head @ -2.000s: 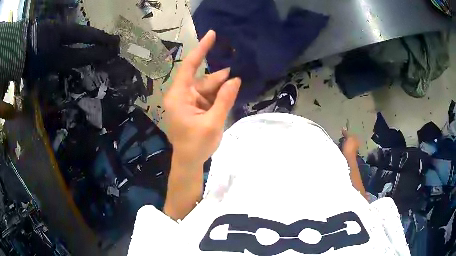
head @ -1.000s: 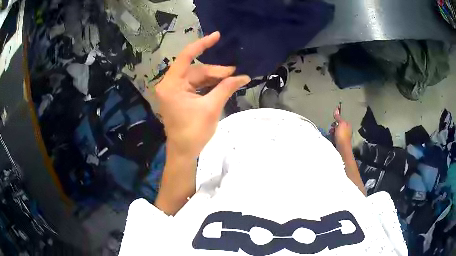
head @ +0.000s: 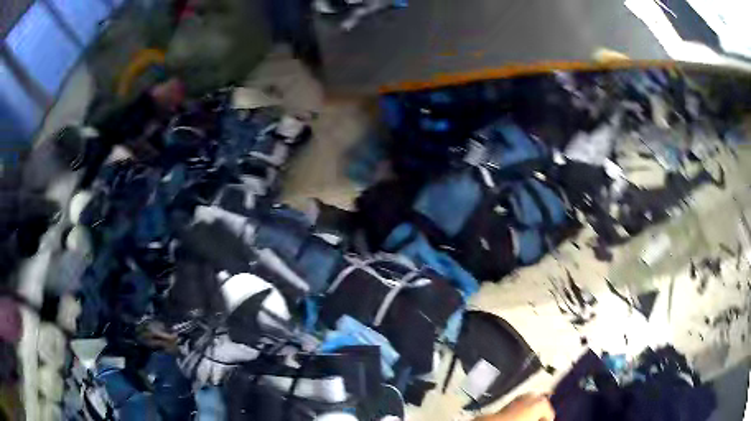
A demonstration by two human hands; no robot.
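Note:
Navy fabric lies bunched at the lower right, cut off by the bottom edge, beside a strip of grey table. A small part of one hand, which looks like my left hand, shows at the bottom edge just left of the navy fabric. It is blurred and mostly out of the picture; I cannot tell if it touches or holds the fabric. My right hand is not in view. No scissors can be made out.
A large mixed heap of blue, black and white cut pieces covers the floor left and centre. A grey table with an orange-brown edge stands behind it. Dark scraps lie on the pale floor at right. The picture is blurred.
The view has swung left onto the heaps. The navy fabric has shifted to the lower right of the picture. My left hand is almost out of view and my right hand has left the picture.

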